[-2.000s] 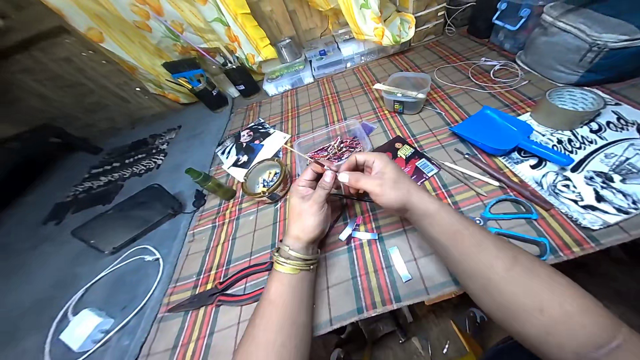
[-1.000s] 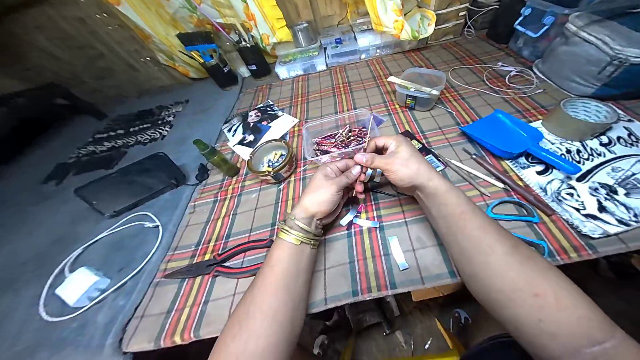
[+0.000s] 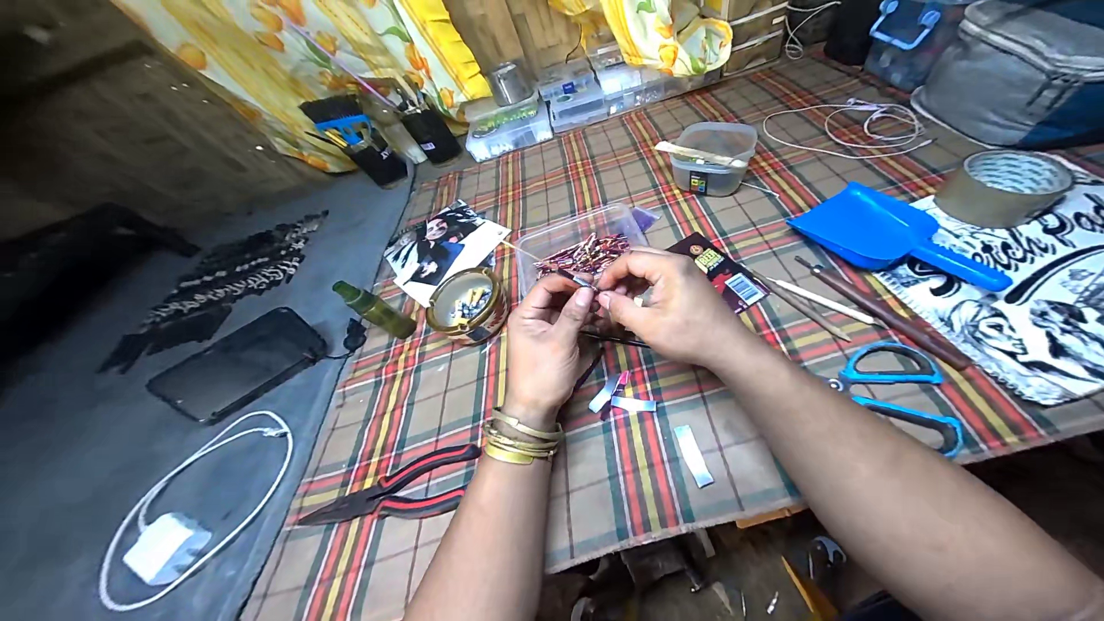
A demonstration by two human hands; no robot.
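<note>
My left hand (image 3: 552, 332) and my right hand (image 3: 662, 302) meet over the checked cloth, their fingertips pinching a small piece, perhaps a paper strip; the fingers hide most of it. Just behind them, a clear plastic tub (image 3: 539, 233) holds many small red and pale rolled pieces (image 3: 586, 250). To the left stands a round tin (image 3: 470, 332) with small bits inside. Short shiny strips (image 3: 634, 404) lie in front of my hands, and a single strip (image 3: 693, 455) lies nearer the table edge. A dark printed card (image 3: 746, 297) is partly behind my right hand.
Long-nose pliers (image 3: 384, 500) lie by my left forearm, blue-handled scissors (image 3: 893, 364) by my right. A blue dustpan (image 3: 871, 226), a tape roll (image 3: 957, 194) and thin wooden tools (image 3: 888, 315) are at the right. A green bottle (image 3: 375, 309) and a photo (image 3: 431, 246) are at the left.
My hands stay together with their fingertips close, and the fingers have shifted slightly around the small piece. The strips and tools lie as before.
</note>
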